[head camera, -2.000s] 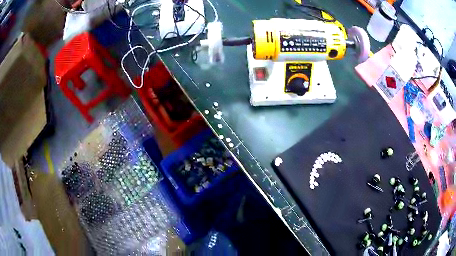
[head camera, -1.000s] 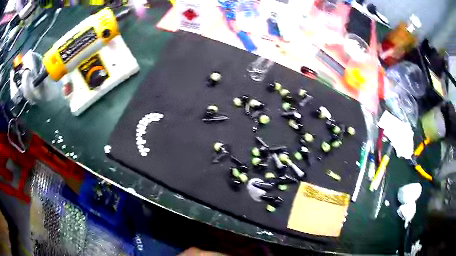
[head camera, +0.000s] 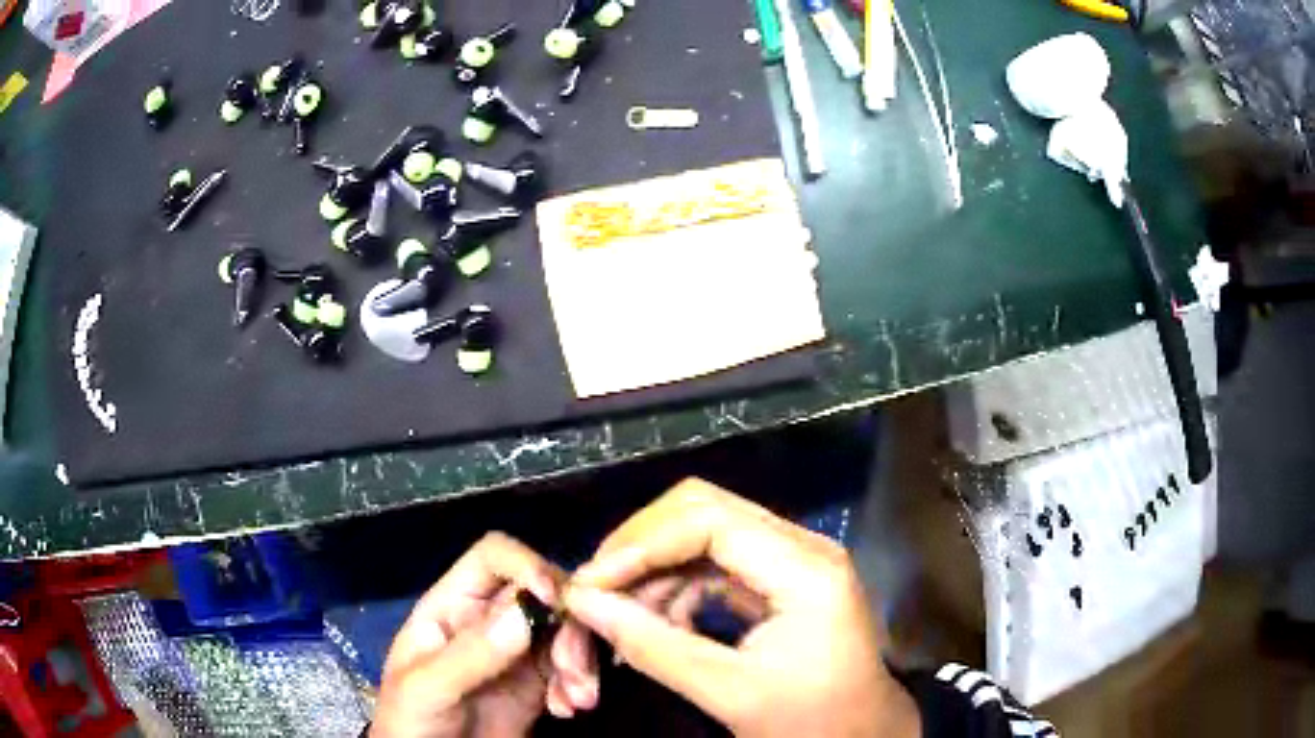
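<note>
My left hand is at the bottom centre, below the bench edge, and holds a small black earbud part between thumb and fingers. My right hand is beside it, its thumb and forefinger pinched together at the part. Whether a tiny piece is between those fingertips is too small to tell. Black earbuds with pale green round ends lie scattered on the black mat. A cream square sheet with an orange-yellow band lies at the mat's right front.
A curved row of small white parts lies on the mat's left. A small green-yellow strip is near the top. Slim-handled tools and a white-headed tool with a long black handle lie right. Blue and red crates stand below the bench edge.
The view has swung right and down, so the yellow-and-white polisher has left the picture. Both hands are now in view, holding a small black part; before, only a bit of skin showed at the bottom edge.
</note>
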